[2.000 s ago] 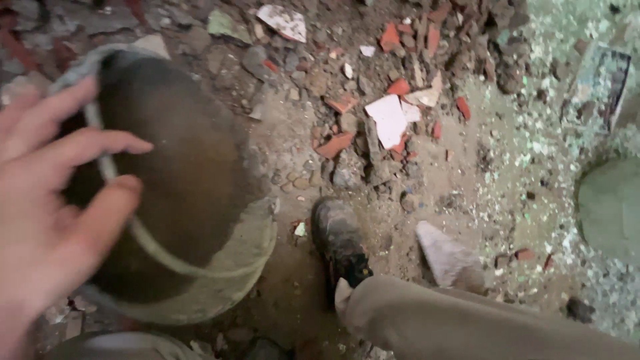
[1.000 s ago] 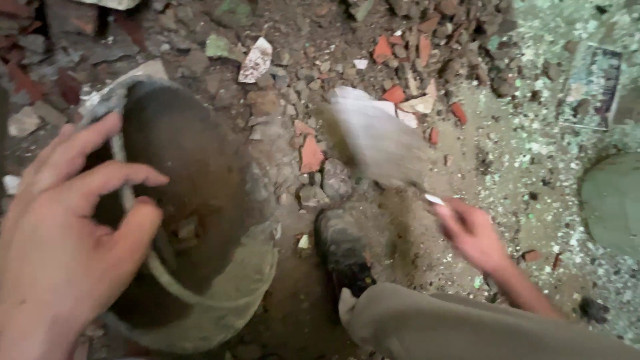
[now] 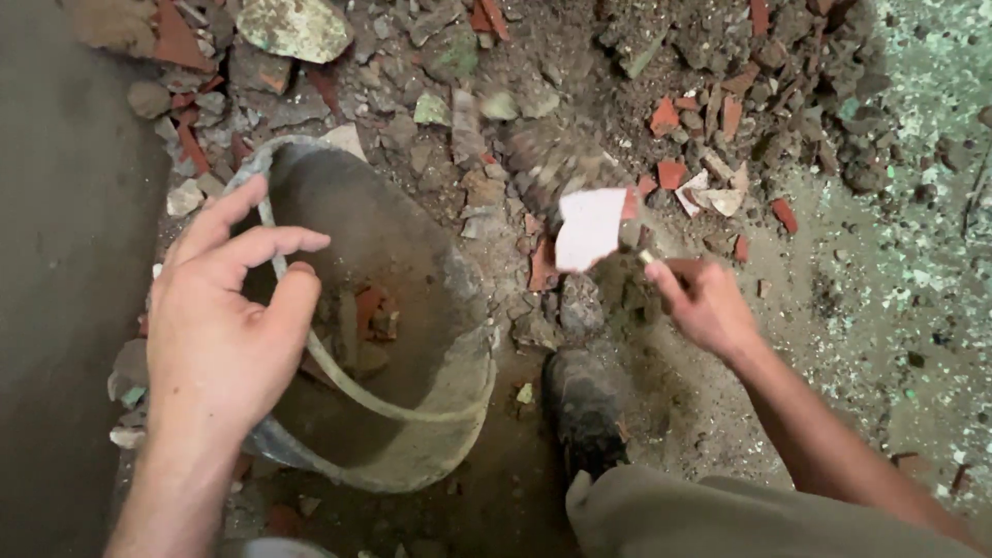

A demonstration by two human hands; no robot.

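Observation:
My left hand [image 3: 232, 318] is at the left side of a dirty, tilted bucket [image 3: 434, 457], its fingers and thumb around the bucket's curved handle [image 3: 337, 376]. Pieces of red and grey rubble [image 3: 376, 314] lie inside the bucket. My right hand [image 3: 709, 306] grips the light-coloured handle of a trowel [image 3: 646, 256], right of the bucket and over the floor. A white-faced shard [image 3: 590, 229] with red and grey bits beside it covers the blade area; the blade itself is hard to make out. Blurred debris [image 3: 558, 159] shows just beyond.
A rubble heap [image 3: 535, 93] of soil, stones and red fragments spans the top. A pale stone [image 3: 294, 29] lies upper left. My dark shoe [image 3: 585, 403] stands between bucket and right hand. Speckled floor [image 3: 891, 333] lies right, a grey surface [image 3: 70, 271] left.
The right hand came into view with the trowel; since one second ago it has moved up and left relative to the shoe. The left hand keeps its place at the bucket.

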